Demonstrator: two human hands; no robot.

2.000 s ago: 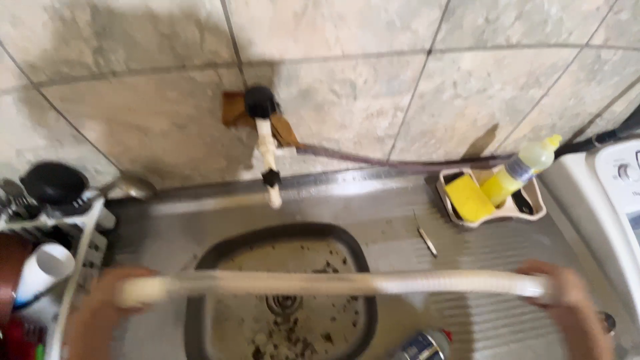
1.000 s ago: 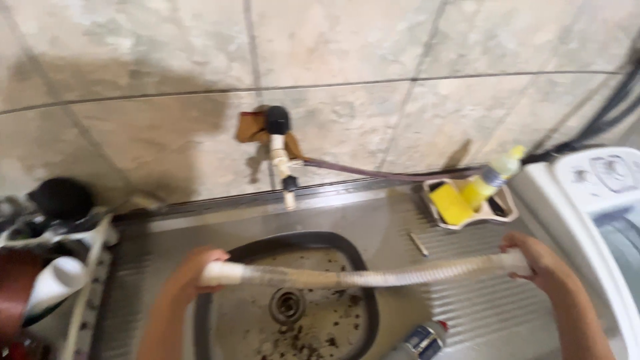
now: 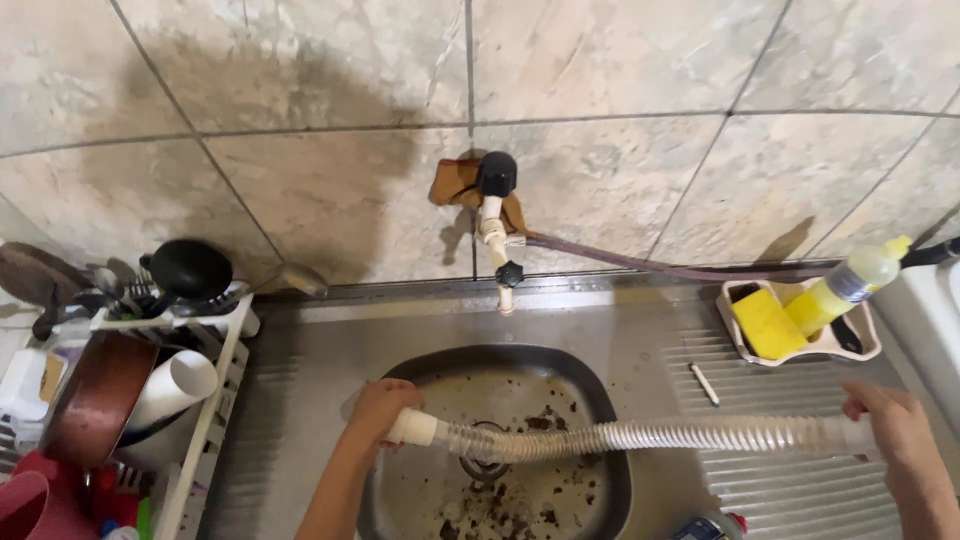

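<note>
A clear ribbed plastic hose (image 3: 645, 436) stretches roughly level above the sink basin (image 3: 622, 465) and the grooved drainboard. Its white end fitting is in my left hand (image 3: 382, 412), over the basin's left rim. At the other end, my right hand (image 3: 892, 427) is at the clear cuff, above the drainboard; blur hides part of its fingers, but they are around the cuff. Brown debris lies around the drain (image 3: 486, 459) under the hose. A beige tap (image 3: 495, 240) with black knobs sticks out from the tiled wall behind the basin.
A dish rack (image 3: 202, 442) with a pan, a white cup and utensils stands at left. At right, a caddy (image 3: 787, 354) holds a yellow sponge (image 3: 766, 324) and a detergent bottle (image 3: 855, 281). A small white stick (image 3: 705, 385) and a lying bottle (image 3: 709, 527) are nearby.
The hose is still held at both ends. Its left end has moved right, from beyond the basin's left edge to over the basin.
</note>
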